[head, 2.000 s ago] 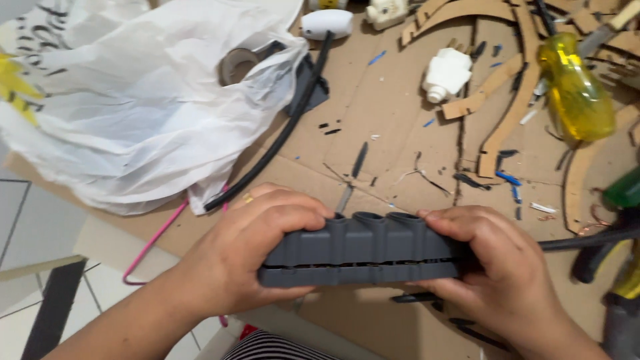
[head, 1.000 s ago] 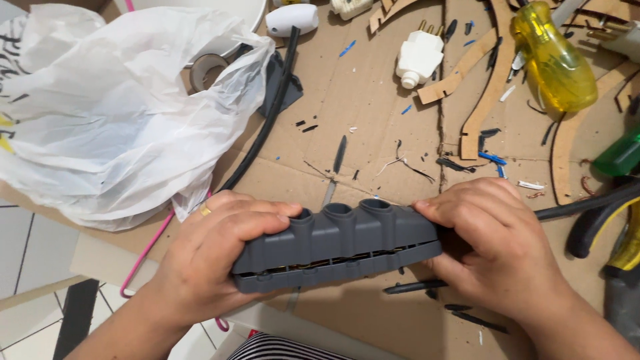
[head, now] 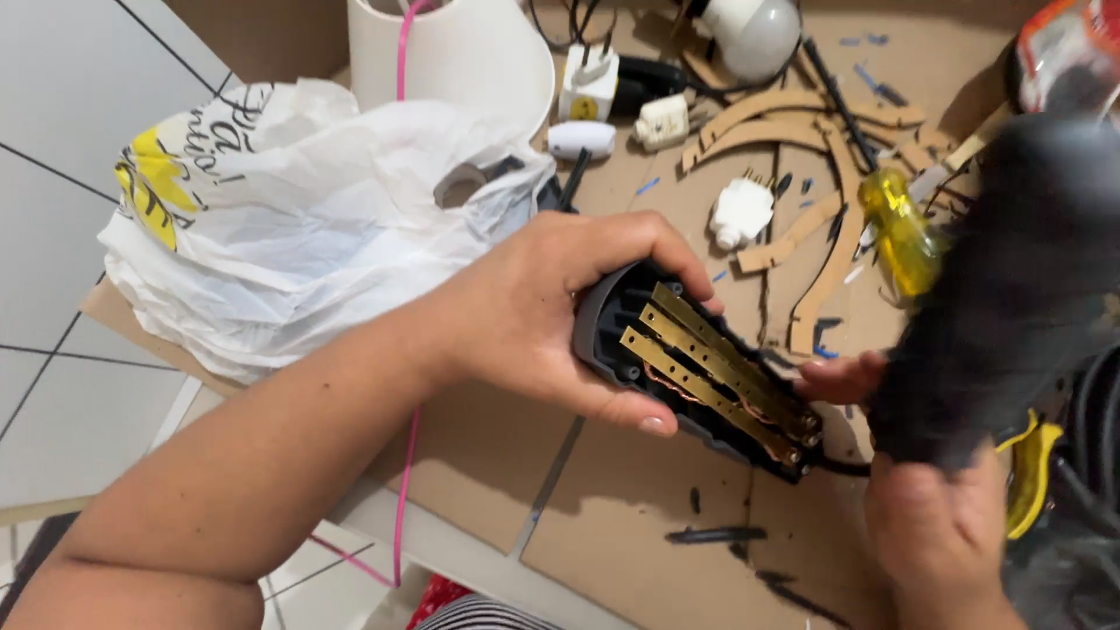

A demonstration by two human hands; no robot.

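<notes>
My left hand (head: 604, 306) grips the rounded end of an open dark grey power strip housing (head: 604, 319). Inside it lie brass contact strips (head: 700, 367), with twisted bare copper wire along them and screws at the lower right end. A black cable (head: 844, 468) leaves that end. On the right my right hand (head: 932, 499) holds up a dark housing half (head: 1006, 289), blurred and apart from the part in my left hand. Its inner side cannot be made out.
A white plastic bag (head: 324, 236) lies at the left. Beyond are a white plug (head: 742, 213), a yellow-handled screwdriver (head: 901, 232), curved cardboard strips (head: 840, 262) and a light bulb (head: 752, 39). Yellow-handled pliers (head: 1032, 481) lie at the right. Cable scraps (head: 717, 535) dot the cardboard.
The grey housing, closed between both hands earlier, is now in two separate parts. My right hand has moved right with one half, and the brass strips are exposed.
</notes>
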